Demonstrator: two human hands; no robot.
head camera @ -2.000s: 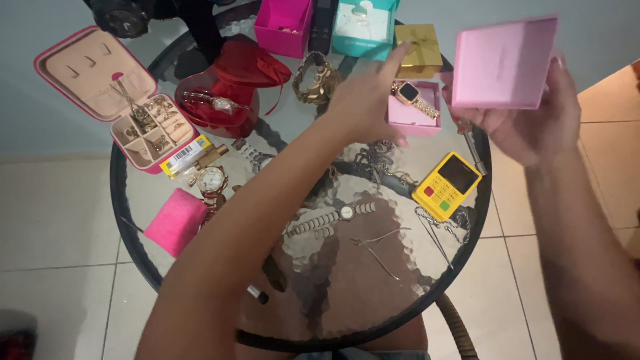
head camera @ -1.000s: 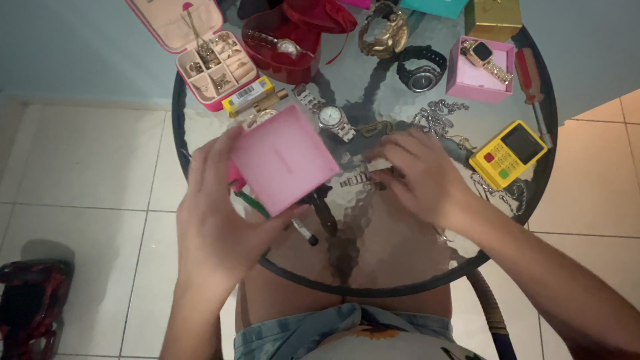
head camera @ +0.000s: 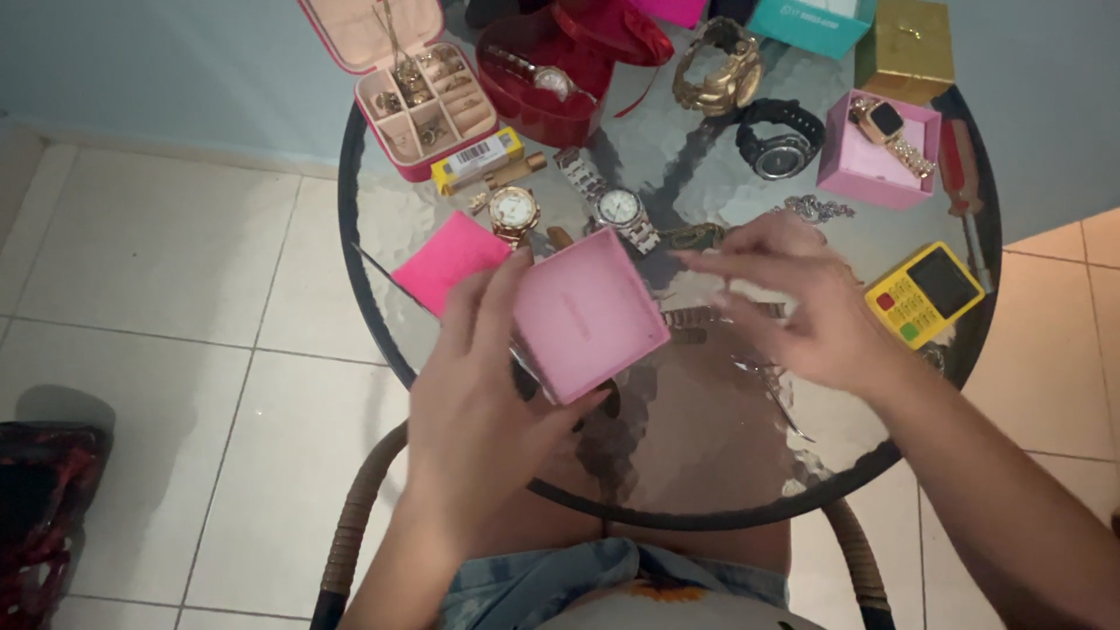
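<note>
My left hand (head camera: 490, 385) grips a pink square box lid (head camera: 591, 317) by its edges, over the near left part of the glass table. My right hand (head camera: 787, 306) is to the right of the lid, fingers apart and holding nothing; a silver bracelet watch (head camera: 691, 315) lies partly hidden under its fingers. Beyond the lid is a silver wristwatch (head camera: 619, 208), and left of that a gold wristwatch (head camera: 514, 210) beside a bright pink cushion (head camera: 452, 262). At the far right a rose-gold watch (head camera: 884, 122) lies on an open pink box (head camera: 840, 179).
A jewelry case (head camera: 420, 162), red heart-shaped box (head camera: 560, 127), large gold watch (head camera: 722, 79), black watch (head camera: 779, 149), teal box (head camera: 814, 35) and gold box (head camera: 906, 52) line the far side. A yellow card reader (head camera: 925, 296) and a screwdriver (head camera: 964, 197) lie right.
The pink lid, in my right hand two seconds ago, is now in my left hand. My right hand has come down near the bracelet watch. The view has shifted.
</note>
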